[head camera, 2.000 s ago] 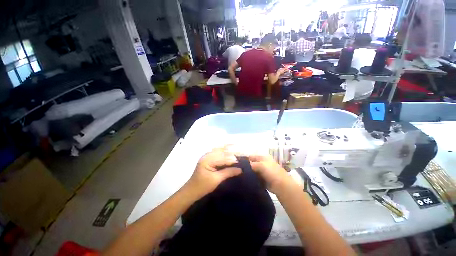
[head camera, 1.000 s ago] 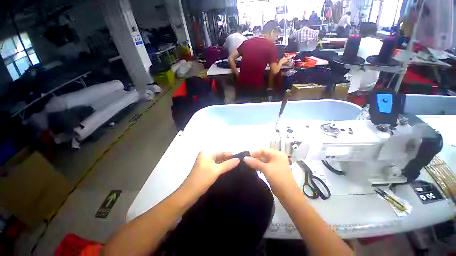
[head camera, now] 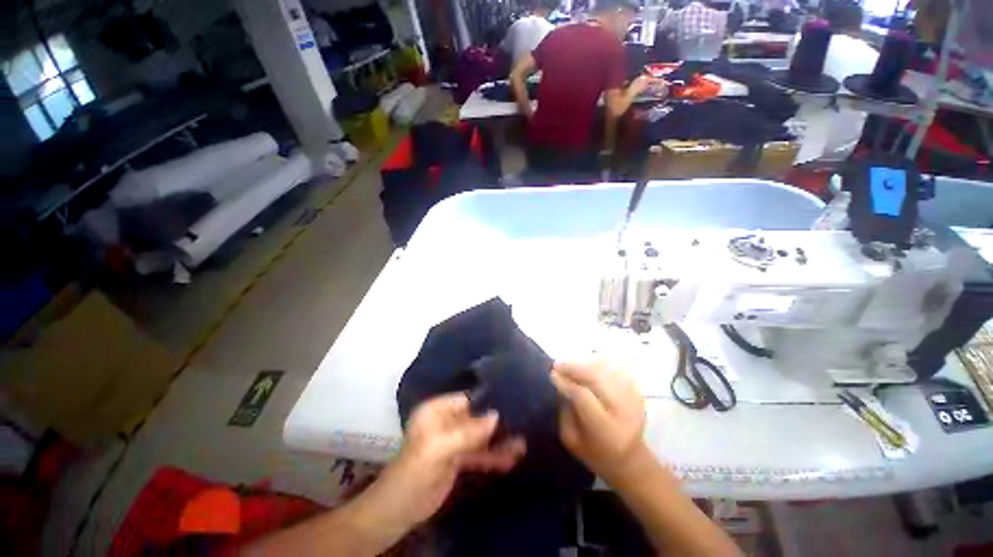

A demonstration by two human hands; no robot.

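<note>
A dark, nearly black garment piece point(head camera: 468, 346) lies partly on the white sewing table and hangs over its front edge toward me. My right hand point(head camera: 599, 413) grips its right side, thumb on top. My left hand point(head camera: 452, 441) is at its lower middle, slightly blurred, with fingers bent and partly spread against a raised fold; whether it pinches the cloth is unclear. The white sewing machine point(head camera: 789, 299) stands to the right, its needle end point(head camera: 626, 305) away from the cloth.
Black-handled shears point(head camera: 702, 381) lie under the machine arm. Yellow snips point(head camera: 871, 419) lie on paper at the right, beside a black switch box point(head camera: 956, 408). A blue trough point(head camera: 523, 209) is behind. A person in a red shirt point(head camera: 577, 82) stands beyond. Red cloth point(head camera: 207, 511) is at lower left.
Both hands have moved down toward me from the cloth's top edge and are farther apart vertically. The cloth's upper part now lies spread on the table. The view has tilted down.
</note>
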